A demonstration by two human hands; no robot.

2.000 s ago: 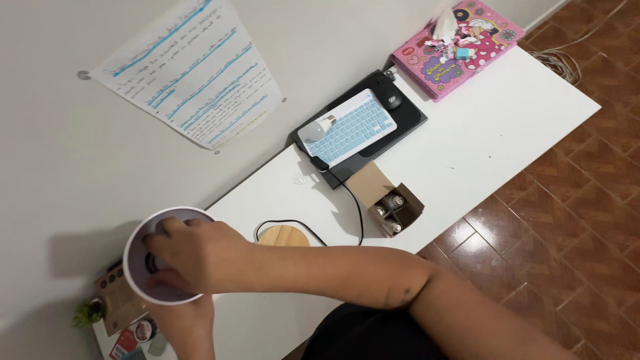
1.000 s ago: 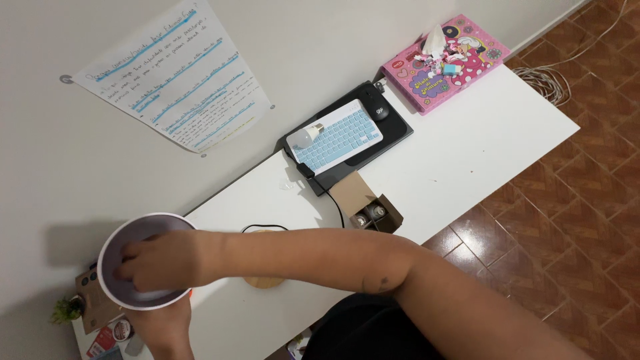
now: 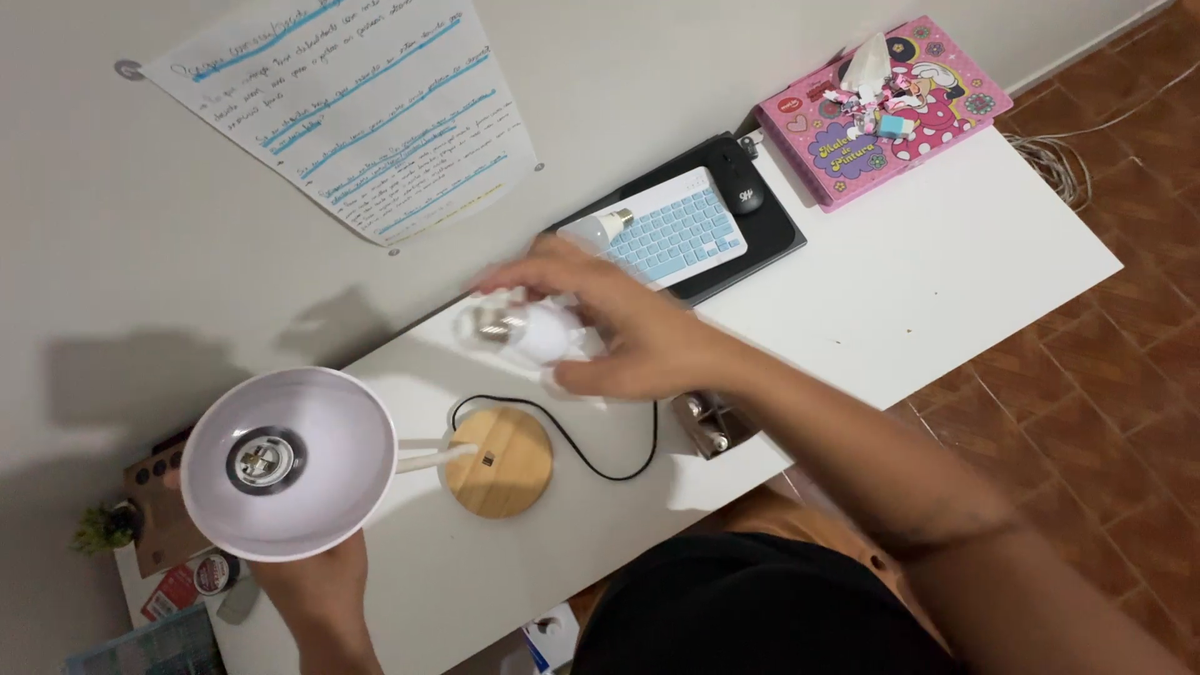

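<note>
My left hand point(image 3: 314, 572) holds the white lampshade point(image 3: 370, 441) of a desk lamp from behind and below; most of its fingers are hidden. The shade's open side faces me, and the lamp socket point(image 3: 265, 460) inside holds no bulb. A white neck joins the shade to a round wooden base point(image 3: 502, 464) on the desk. Over the desk, my right hand point(image 3: 609, 323) has a white light bulb point(image 3: 548, 333) between fingers and thumb, metal base pointing left; motion blurs both. Another bulb point(image 3: 600, 230) lies on the blue-keyed keyboard point(image 3: 680, 230).
A small cardboard box point(image 3: 712, 427) with bulbs stands partly behind my right forearm. The black lamp cord point(image 3: 600, 476) curls over the white desk point(image 3: 891, 309). A mouse point(image 3: 736, 178) and pink case point(image 3: 825, 155) lie farther right. A plant point(image 3: 105, 527) and small items stand left.
My right hand has come out of the lampshade and moved right over the desk with a bulb. The socket and the wooden base are now in plain sight. My left hand stays at the shade.
</note>
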